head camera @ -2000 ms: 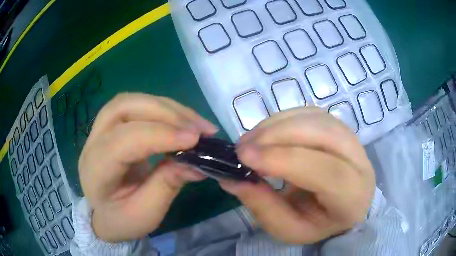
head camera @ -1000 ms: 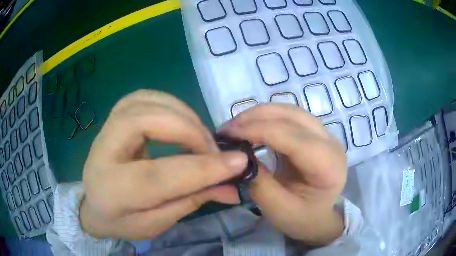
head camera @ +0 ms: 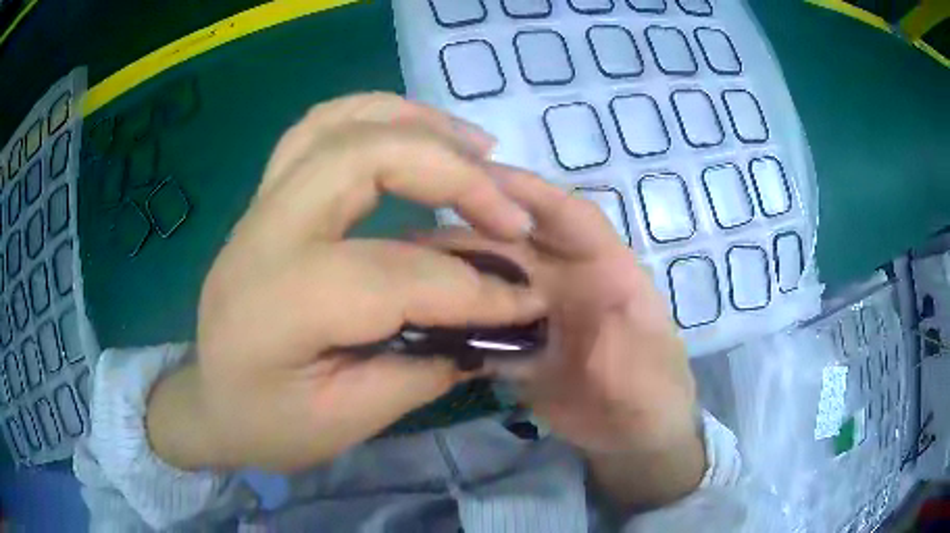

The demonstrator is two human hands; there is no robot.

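A glossy black watch housing (head camera: 498,340) is held between my two bare hands at the centre of the view, largely hidden by the fingers. My left hand (head camera: 323,281) grips it, with the fingers across its top and the thumb side below. My right hand (head camera: 615,344) is at its right end, blurred, with fingertips touching or close to my left fingertips. Whether my right hand grips the housing is hidden. I cannot tell whether a thin frame sits on the housing.
A white frame tray (head camera: 651,156) with dark rounded-square frames lies behind my hands. A second frame tray (head camera: 36,281) is at the left edge. Loose frames (head camera: 170,208) lie on the green mat (head camera: 240,89). Bagged trays (head camera: 802,406) with a white label are at the right.
My hands have turned the housing, and its shiny edge now shows below my left fingers. Both hands' fingers have risen higher over it, and my right hand is more upright.
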